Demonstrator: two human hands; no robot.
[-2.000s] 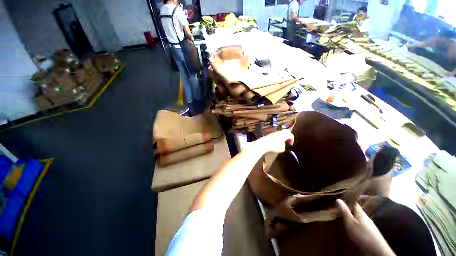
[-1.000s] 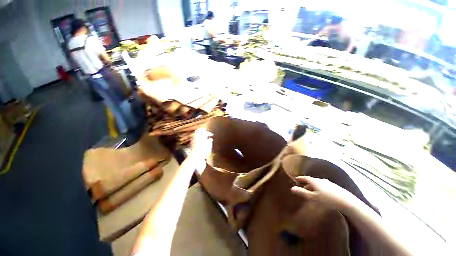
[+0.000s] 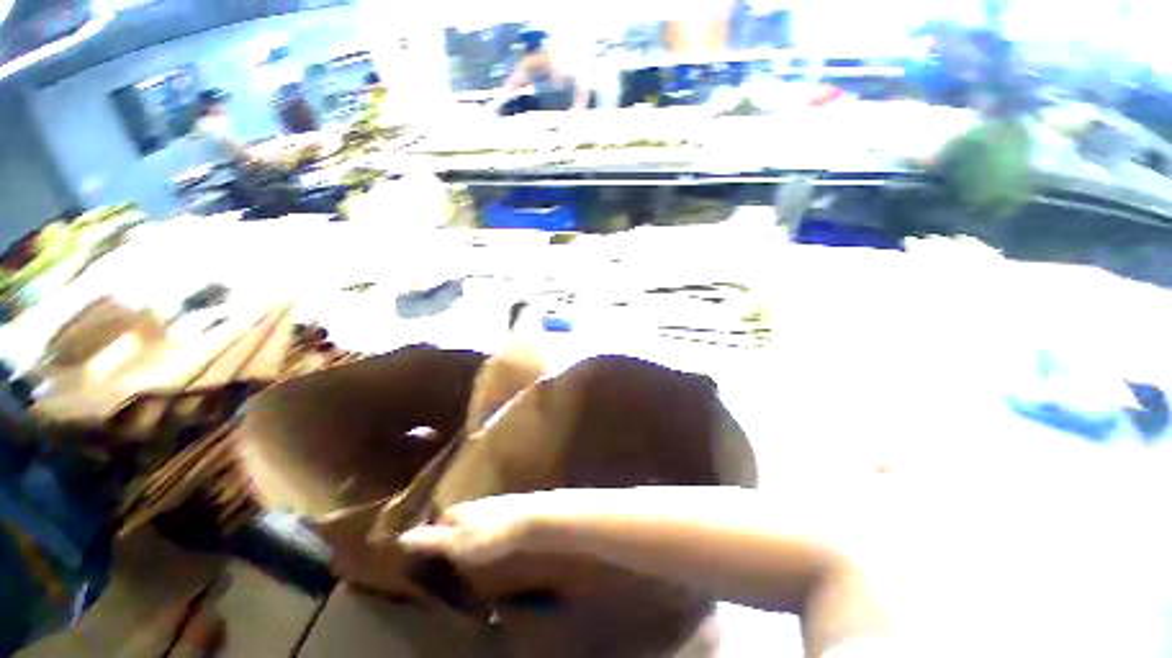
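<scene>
Two brown open-topped bag bodies stand side by side at the table's near edge, the left one (image 3: 373, 418) touching the right one (image 3: 617, 424). My right hand (image 3: 456, 540) reaches in from the right, its forearm across the front of the right bag body. Its fingers are curled on the brown wall where the two bodies meet; the grip is blurred. My left hand is not clearly in view; a small pale patch at the bottom edge cannot be made out.
Stacked brown panels (image 3: 193, 463) lie at the left. Behind are yellowish strips (image 3: 707, 315) and a grey-blue piece (image 3: 431, 298). A blue tray (image 3: 1073, 405) is at the right. Cardboard (image 3: 373, 627) is below the table edge. People are at benches beyond.
The view has swung right, bringing the blue tray in. My left hand has left the left bag body's rim. My right hand has moved from the right body's far side to the join between them.
</scene>
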